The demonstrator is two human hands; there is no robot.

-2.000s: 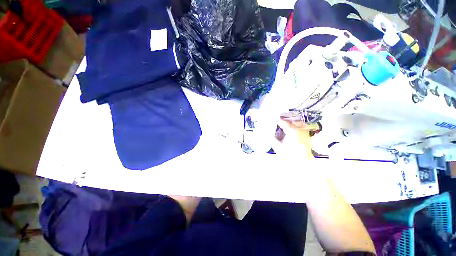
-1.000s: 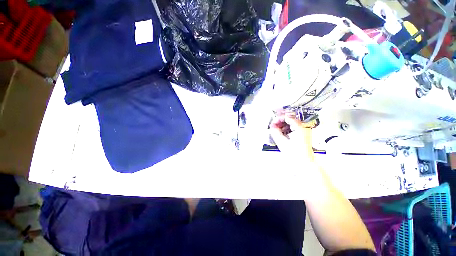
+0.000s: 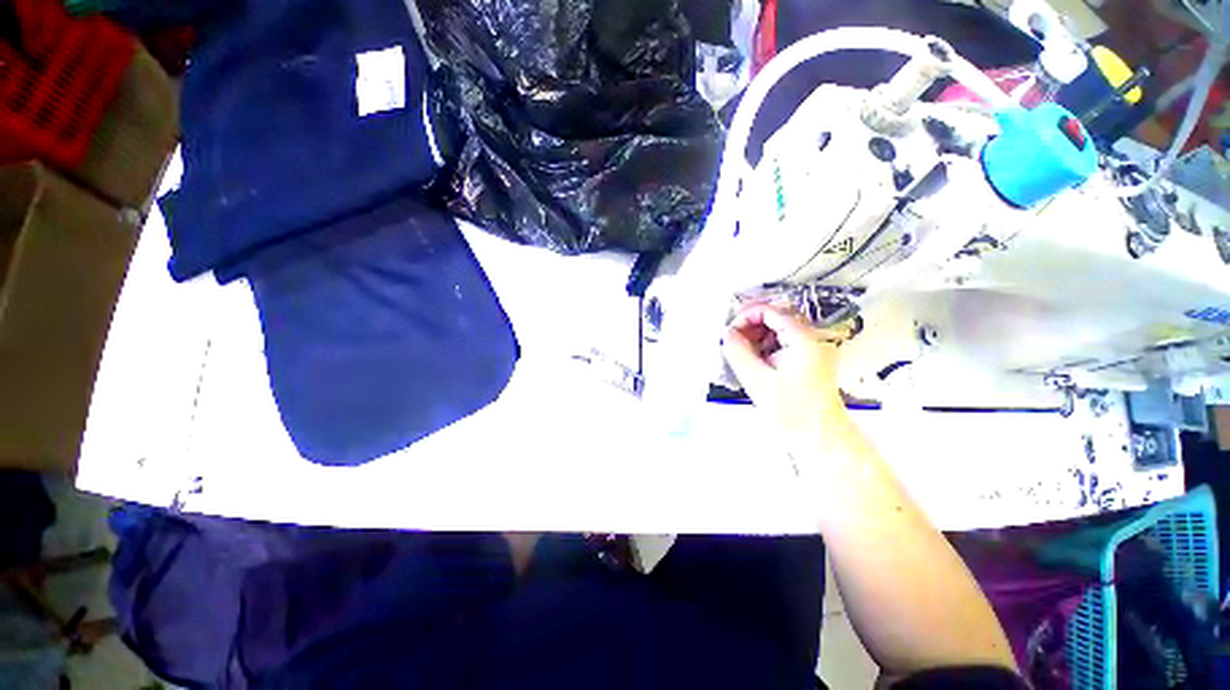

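My right hand point(image 3: 782, 353) is at the needle and presser foot area point(image 3: 809, 303) of the white sewing machine point(image 3: 998, 303), its fingers curled close together. Whether a small item is between the fingertips cannot be told; glare washes out the hand. My left hand is not visible; only a small patch of skin shows below the table edge. A navy cut piece point(image 3: 391, 344) with a rounded corner lies on the white table point(image 3: 594, 458), partly under a navy bundle point(image 3: 297, 135) that bears a white ticket point(image 3: 381, 81).
A shiny black plastic bag point(image 3: 580, 121) lies behind, between bundle and machine. A white bent tube with a light-blue end point(image 3: 1036, 158) arches over the machine head. Cardboard boxes point(image 3: 68, 324) and a red basket point(image 3: 61, 88) stand left; a turquoise basket point(image 3: 1160, 580) stands lower right.
The view has shifted, so the table things sit further left. My right hand stays by the needle area, its fingers moved slightly. The skin of the left arm below the table edge shows less.
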